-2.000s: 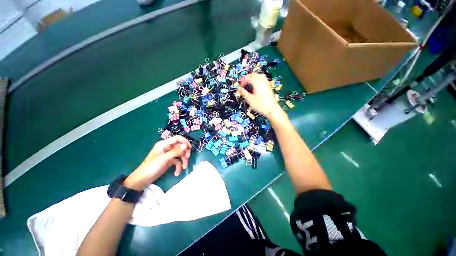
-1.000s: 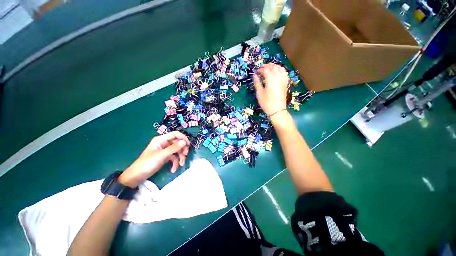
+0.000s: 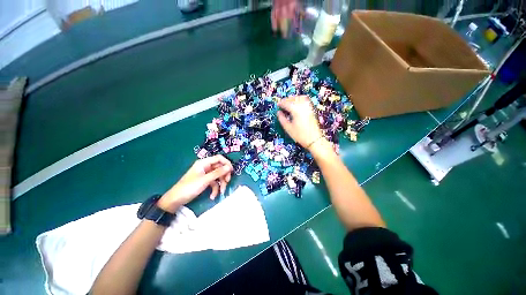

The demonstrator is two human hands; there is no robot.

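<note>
A heap of small binder clips (image 3: 254, 132), pink, blue, yellow, teal and black, lies on the green bench in the middle of the view. My right hand (image 3: 300, 121) is over the upper right part of the heap, fingers curled down; its fingertips are partly hidden, so I cannot tell if it holds a clip. My left hand (image 3: 203, 177) is at the heap's lower left edge, fingers loosely curled, with no clip visible in it. A white cloth (image 3: 230, 224) lies under my left forearm.
An open brown carton (image 3: 392, 86) stands right behind the heap. A flattened cardboard sheet (image 3: 11, 150) is at the far left. Another person's hand (image 3: 284, 16) shows at the top, beside a pale cylindrical object (image 3: 326, 29). A white-footed stand (image 3: 429, 161) is on the floor at right.
My right hand has moved left over the heap since a second ago. Another person's hand has appeared at the top. The view has shifted slightly. My left hand keeps its pose.
</note>
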